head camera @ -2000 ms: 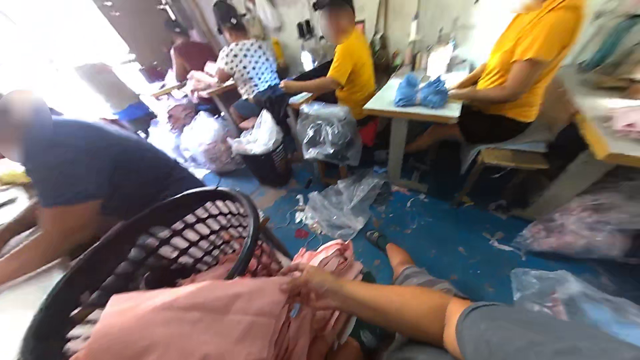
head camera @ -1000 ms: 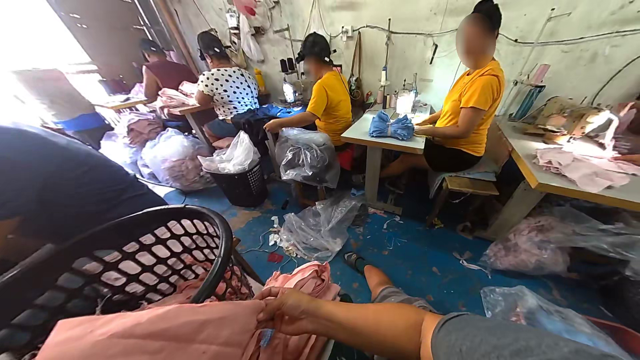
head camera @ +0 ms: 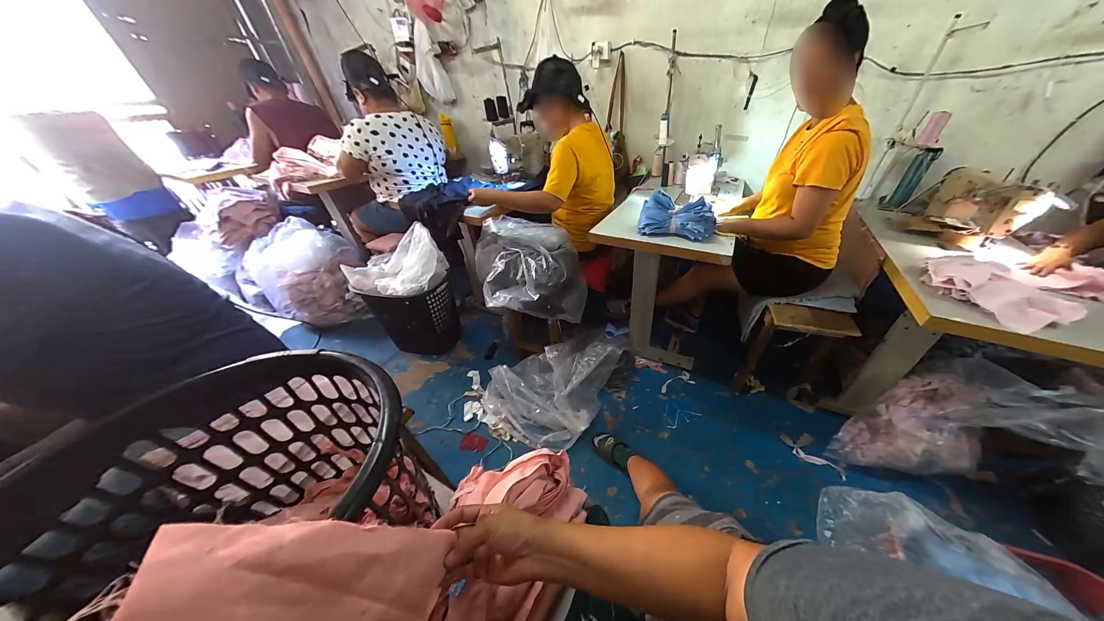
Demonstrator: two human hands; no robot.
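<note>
My right hand (head camera: 493, 545) reaches in from the right, its fingers closed on the edge of a flat pink fabric piece (head camera: 289, 569). Directly behind that hand, a folded bundle of pink fabric (head camera: 530, 487) lies close to the basket. The black plastic laundry basket (head camera: 384, 431), with slotted walls, stands at the left and holds more pink fabric (head camera: 323, 496). The flat piece overlaps the near side of the basket and hides part of it. My left hand is out of view.
A person in dark clothing (head camera: 112, 302) is close on the left. Several people sit at sewing tables (head camera: 664, 241) along the wall. Plastic bags (head camera: 552, 397) and scraps lie on the blue floor; a black bin (head camera: 414, 319) stands beyond. A wooden stool (head camera: 811, 321) is at right.
The view has turned a little and steadied. The person in dark clothing at the left shows less of the head and arm than two seconds ago. My right hand stays at the pink fabric.
</note>
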